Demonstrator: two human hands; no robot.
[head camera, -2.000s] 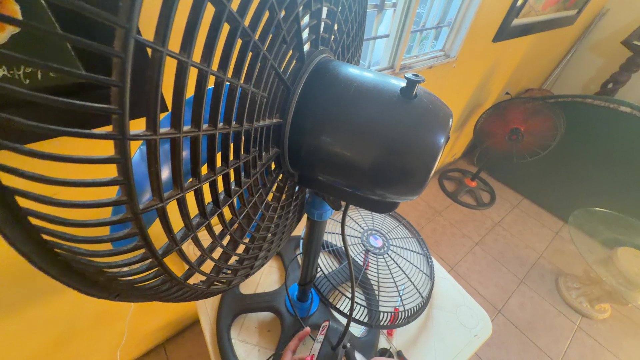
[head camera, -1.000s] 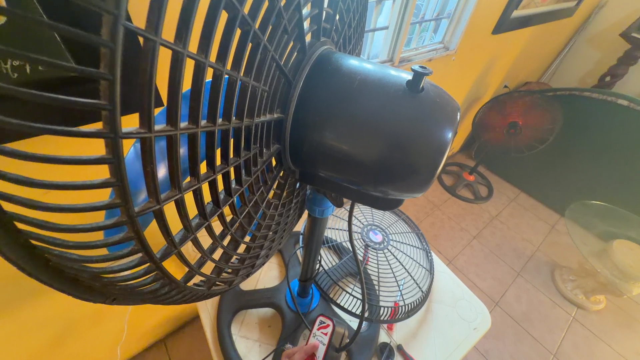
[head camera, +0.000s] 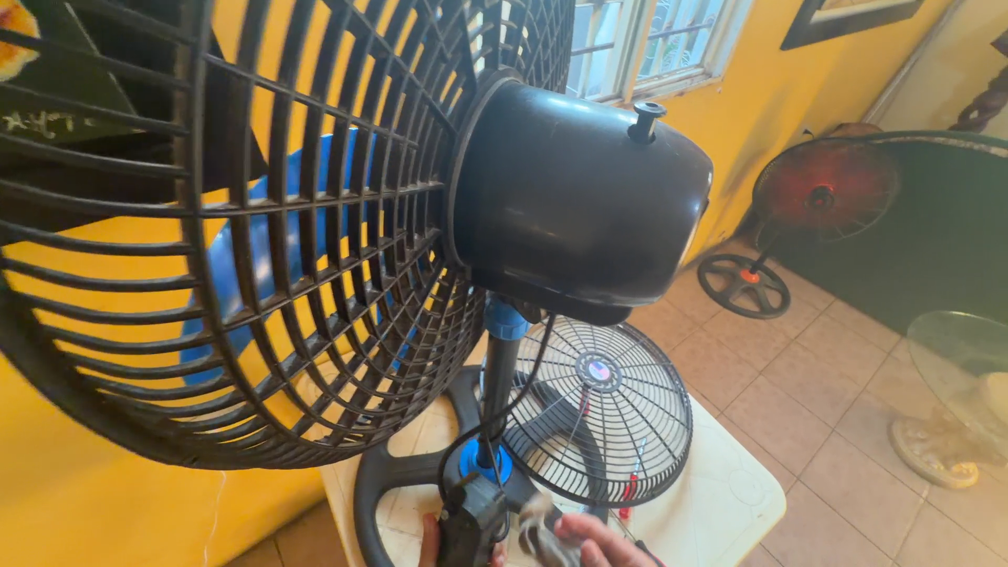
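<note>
A stand fan with a black plastic grille, blue blades and a black motor housing fills the left and middle. Its pole rises from a black base on a white table. At the bottom edge, my left hand is closed around a black plastic box beside the pole, with a cable near it. Just right of it, my right hand holds a blurred greyish thing, too smeared to name. A detached round front grille lies behind the pole.
A red-handled screwdriver shows by the loose grille on the white table. A second fan stands on the tiled floor at the back right. A glass-topped table is at the right edge, a window at the top.
A red and white faced thing held near the pole one second ago no longer shows; a black box is in my left hand. My right hand has come into view with the greyish thing.
</note>
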